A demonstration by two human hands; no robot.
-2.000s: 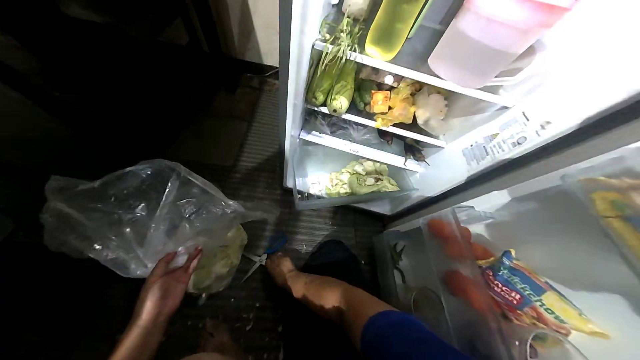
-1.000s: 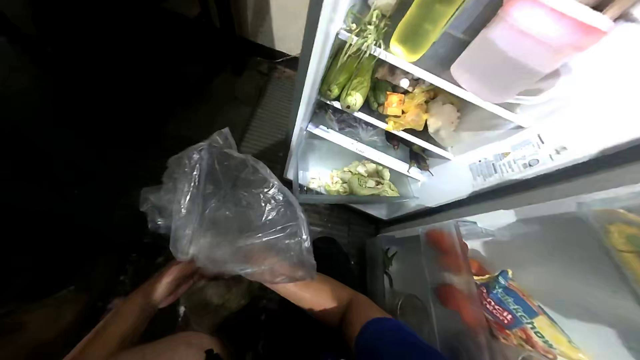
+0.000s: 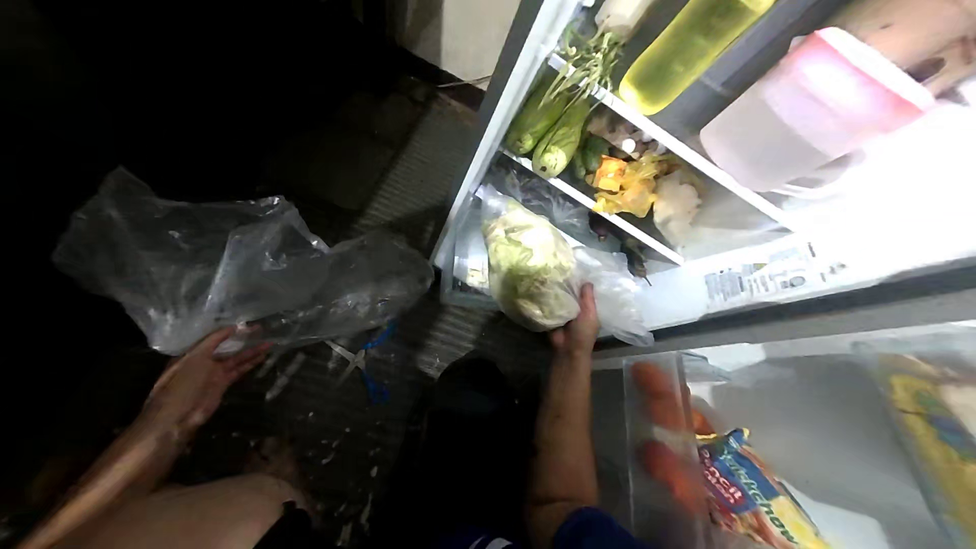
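My right hand (image 3: 581, 324) grips a pale green leafy vegetable, perhaps a cabbage (image 3: 530, 267), in a clear plastic bag, held over the fridge's bottom drawer (image 3: 467, 293). A loose end of that bag (image 3: 619, 293) spreads to its right. My left hand (image 3: 217, 362) is at the lower edge of a large, crumpled clear plastic bag (image 3: 244, 267), its fingers partly spread; whether they grip it is unclear. Blue-handled scissors (image 3: 362, 358) lie on the dark floor, just right of that hand and below the bag.
The fridge shelves hold green eggplants (image 3: 560, 137), a yellow plastic bag (image 3: 629, 187), a bottle of yellow-green liquid (image 3: 690, 49) and a pink-lidded pitcher (image 3: 812, 110). The open door's bins hold red-orange produce (image 3: 663, 396) and a food packet (image 3: 751, 488). White scraps dot the floor.
My right hand has moved to the drawer with the bagged vegetable. The large empty bag, bunched over my hands one second ago, now spreads out at the left. The scissors show again.
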